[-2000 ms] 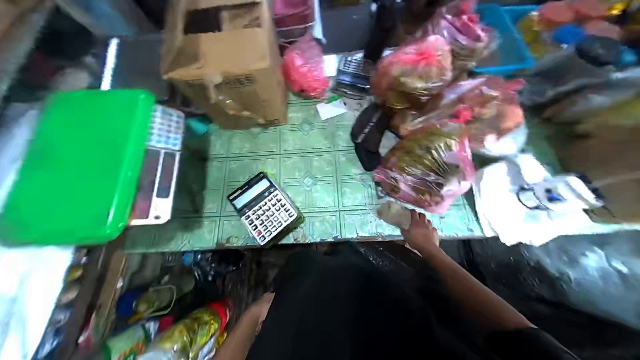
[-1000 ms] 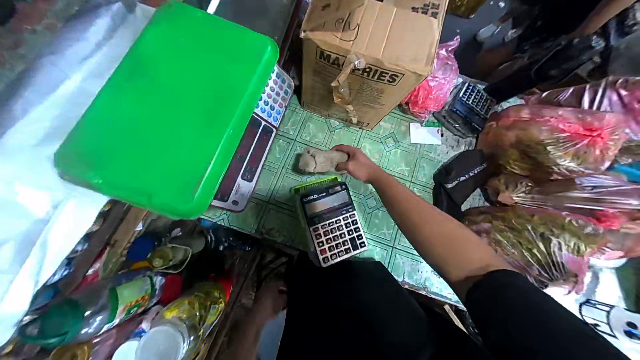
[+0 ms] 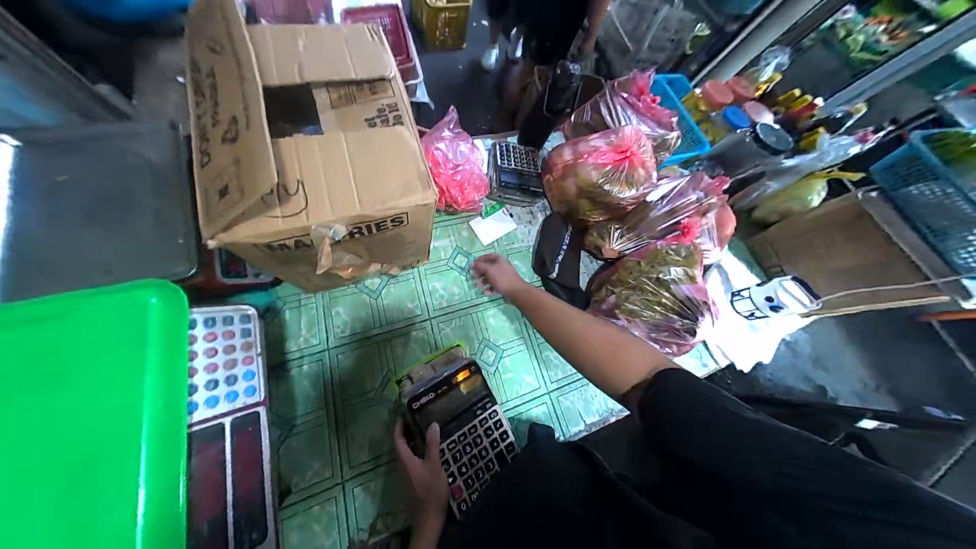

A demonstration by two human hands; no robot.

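My left hand [image 3: 424, 470] rests at the left edge of a desk calculator [image 3: 463, 427], thumb near its keys; whether it grips the calculator is unclear. Something with a light green rim [image 3: 433, 355] shows behind the calculator. Out over the green tile-patterned table covering [image 3: 396, 328] is my right hand [image 3: 496, 276], its fingers loosely bent and nothing visible in them. A white card [image 3: 492, 225] lies just beyond that hand, and a black pouch [image 3: 559, 255] is to its right.
An open cardboard box [image 3: 343, 183], a pink plastic bag [image 3: 455, 164] and a second calculator [image 3: 517, 171] stand behind. Tied bags of leafy produce [image 3: 653, 293] are at right. A green tray [image 3: 91, 412] covers part of a scale [image 3: 225, 366] at left. A person [image 3: 545, 30] stands beyond.
My right hand has let go of the greyish cloth-like item it held beside the calculator and has moved away from there. My left hand has come up to the calculator. The view has turned rightward.
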